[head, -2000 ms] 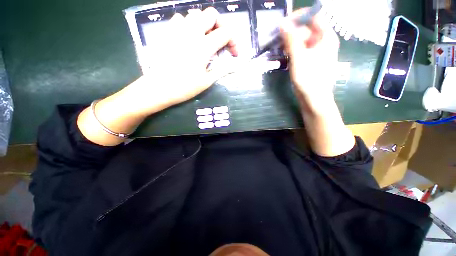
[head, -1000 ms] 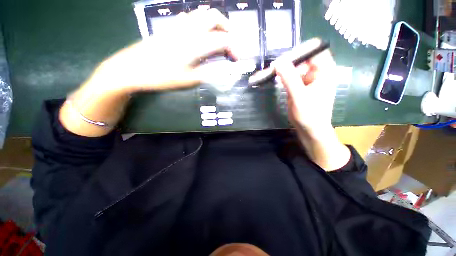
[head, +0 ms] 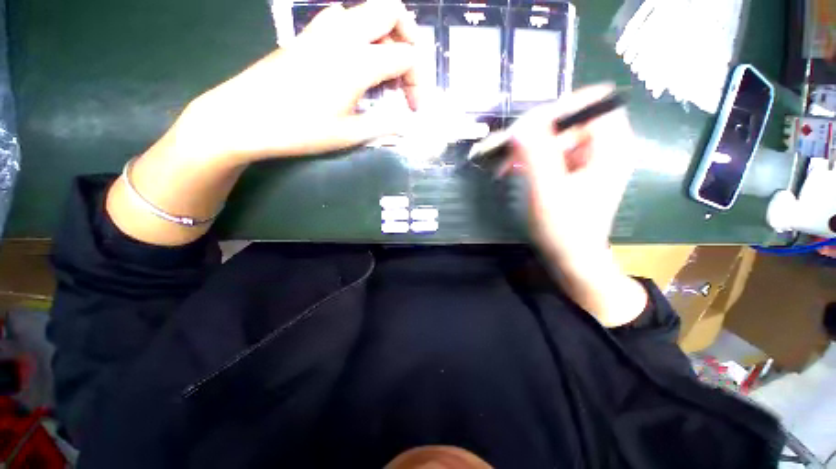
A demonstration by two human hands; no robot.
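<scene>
The printed panel strip (head: 475, 66) with black borders and pale windows lies flat at the top of the view. My left hand (head: 321, 87) lies over its left part, thumb and fingertips close together; glare hides whether it holds anything. My right hand (head: 577, 174), blurred, holds the dark tweezers (head: 591, 111), their tip pointing left just below the strip. Several white oval stickers (head: 410, 221) lie in rows near the table's front edge, below and between my hands.
A fanned bundle of white tabbed pieces (head: 683, 46) lies upper right. A smartphone in a light blue case (head: 733, 137) lies right of it. A white round object (head: 785, 211) and a red-and-white box (head: 814, 136) are at the right edge. Crinkled clear plastic (head: 7, 156) is at the left edge.
Over the two seconds, fewer oval stickers show near the edge. The view has shifted, so strip and phone appear lower and further right. The right hand with the tweezers moved down from the strip.
</scene>
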